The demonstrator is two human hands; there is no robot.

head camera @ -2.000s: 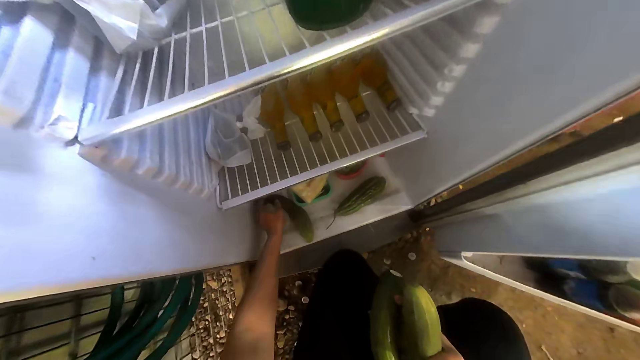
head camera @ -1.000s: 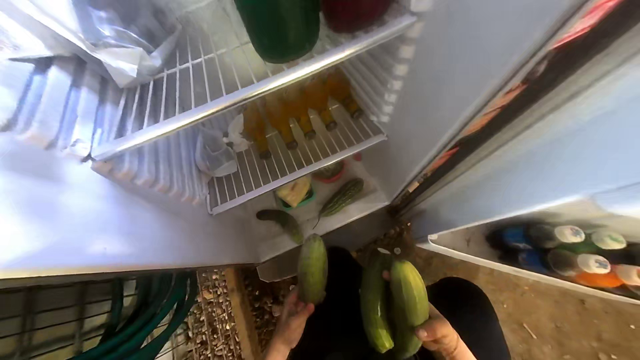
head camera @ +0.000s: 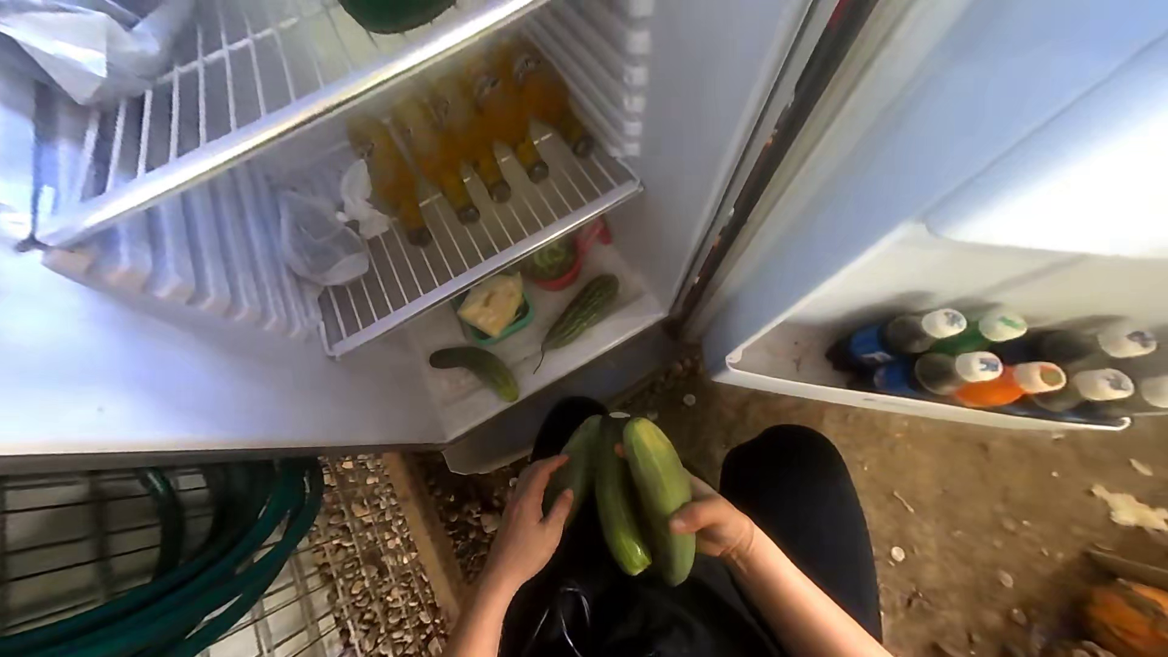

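Observation:
Three green cucumbers are bunched over my lap. My left hand [head camera: 534,525] holds the left cucumber [head camera: 577,467], its thumb and fingers around the outer side. My right hand [head camera: 716,522] grips the right, paler cucumber [head camera: 659,488] and the middle cucumber [head camera: 618,502] lies against it. On the refrigerator's bottom, ahead of my hands, rest a curved cucumber [head camera: 478,367], a ridged bitter melon [head camera: 584,310], a green container [head camera: 507,323] with a pale yellow piece in it, and a red bowl [head camera: 564,270] with something green inside.
Orange bottles [head camera: 456,155] and a plastic bag [head camera: 319,237] lie on the wire shelf [head camera: 493,265]. The open door's bin [head camera: 912,397] at right holds several capped bottles [head camera: 995,365]. A green hose [head camera: 246,566] is coiled at lower left.
My left hand has left the refrigerator's bottom with a cucumber and brought it right, beside the two at my right hand. A curved cucumber stays on the bottom.

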